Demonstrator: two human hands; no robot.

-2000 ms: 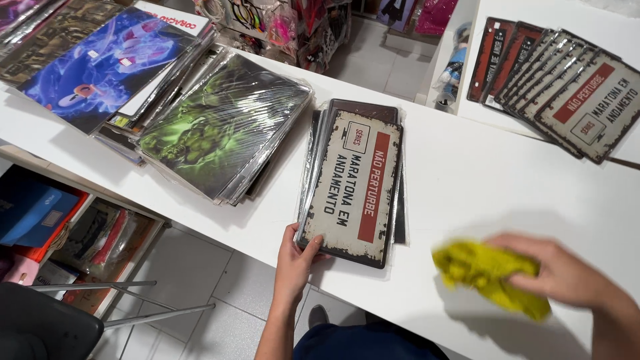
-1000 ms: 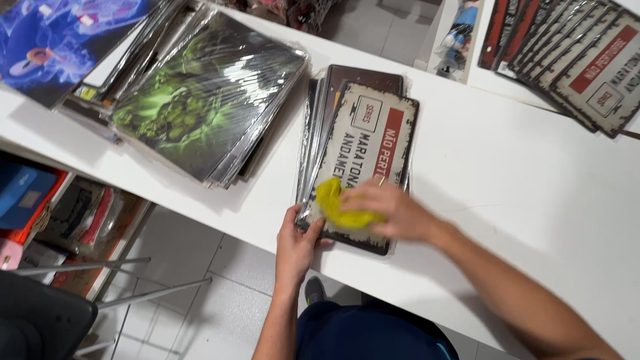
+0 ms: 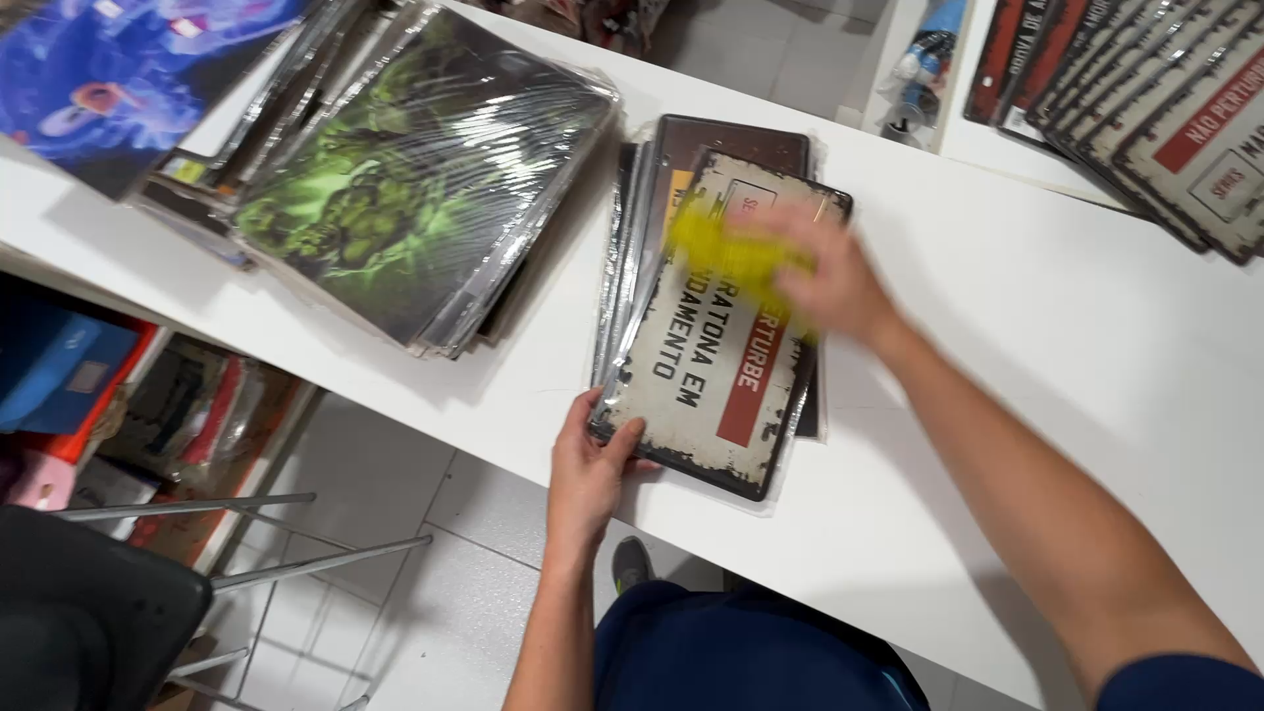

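Note:
A decorative sign plate in clear plastic (image 3: 691, 395) lies tilted on top of a small pile of wrapped plates (image 3: 731, 143). My left hand (image 3: 592, 459) grips its lower left corner, thumb on the face and fingers beneath. Over the plate's upper half is my right hand (image 3: 820, 267), blurred, with a yellow cloth (image 3: 736, 259) bunched under its fingers. Hand and cloth hide part of the plate's lettering.
A stack of plastic-wrapped posters with a green figure (image 3: 395, 188) and a blue-purple poster (image 3: 128, 89) lie left on the white table (image 3: 1037, 395). Fanned sign plates (image 3: 1145, 128) lie at upper right. A black chair (image 3: 89, 602) stands lower left, near a shelf of packaged goods (image 3: 197, 415).
My right hand has come from the table's right side onto the plate with the yellow cloth, then moved up along it. My left hand still holds the lower corner.

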